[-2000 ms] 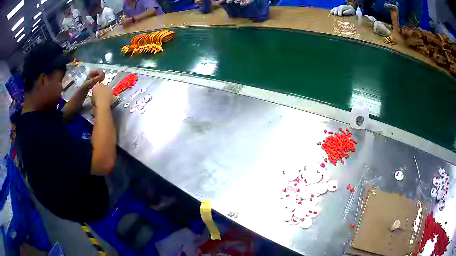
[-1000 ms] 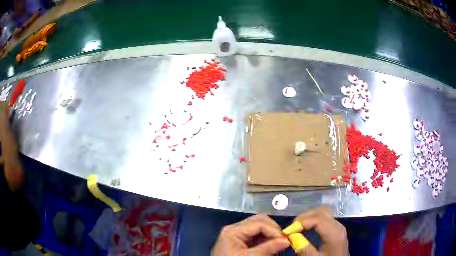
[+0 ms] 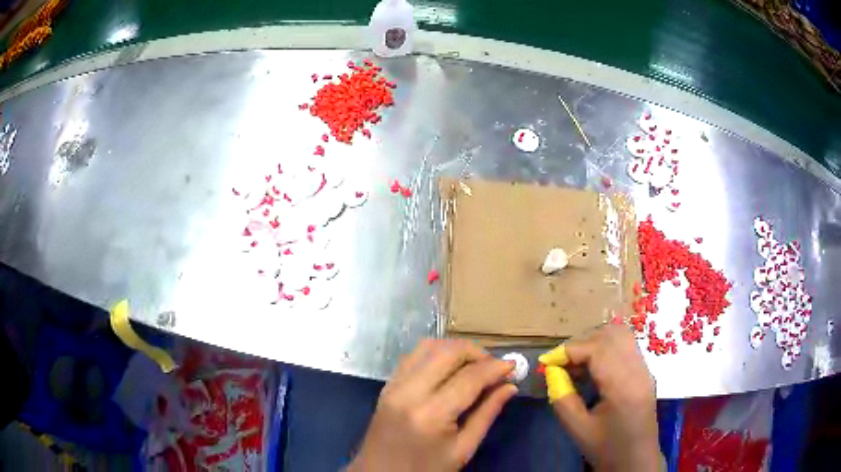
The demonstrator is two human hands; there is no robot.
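Note:
My left hand [image 3: 438, 401] is at the table's front edge, with thumb and forefinger at the left rim of a small white disc [image 3: 518, 367]. A red spot shows by the forefinger tip. My right hand [image 3: 604, 387], with yellow coverings on thumb and forefinger, is just right of the disc and pinches a tiny red piece [image 3: 542, 369]. The hands do not touch each other. The brown cardboard pad [image 3: 503, 267] lies beyond them. A white lump [image 3: 555, 261] sits on it, with a thin stick at its right.
Red pieces are heaped at left [image 3: 352, 101] and right [image 3: 701, 281]. White discs with red bits [image 3: 286, 230] spread left; more groups lie right [image 3: 782, 286] and beyond the pad [image 3: 653, 161]. A white bottle [image 3: 394, 29] stands at the back edge. Yellow tape [image 3: 138, 341] hangs in front.
The view swung from the left side onto the work, then shifted slightly. My hands, together a second ago, are now apart. My left fingers have come to the disc at the front edge.

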